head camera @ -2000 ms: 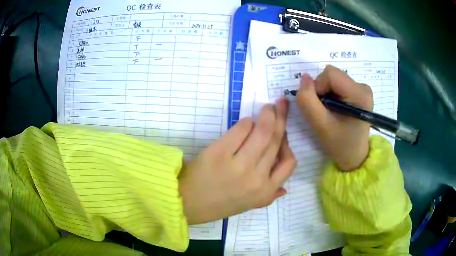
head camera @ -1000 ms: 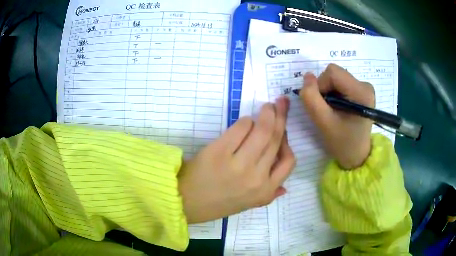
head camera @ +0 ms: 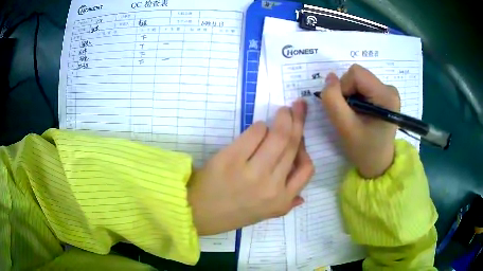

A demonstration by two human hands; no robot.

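Note:
The form being filled (head camera: 328, 211) lies on the blue clipboard (head camera: 250, 79), under its black and silver clip. My right hand (head camera: 365, 122) holds a black pen (head camera: 392, 117), its tip at the handwriting in the form's upper left rows. My left hand (head camera: 251, 174) lies flat across the form's left part, empty, its fingertips just below the writing. The reference form (head camera: 106, 100), with several handwritten entries, lies left of the clipboard; my left sleeve covers its lower part.
The papers lie on a dark green surface (head camera: 447, 69). A thin black cable (head camera: 38, 69) runs at the far left. Dark and blue items (head camera: 461, 233), hard to make out, stand at the lower right edge.
The pen and my right hand have shifted slightly right, and the handwritten entry at the pen tip has grown. My left hand has stayed in place on the form.

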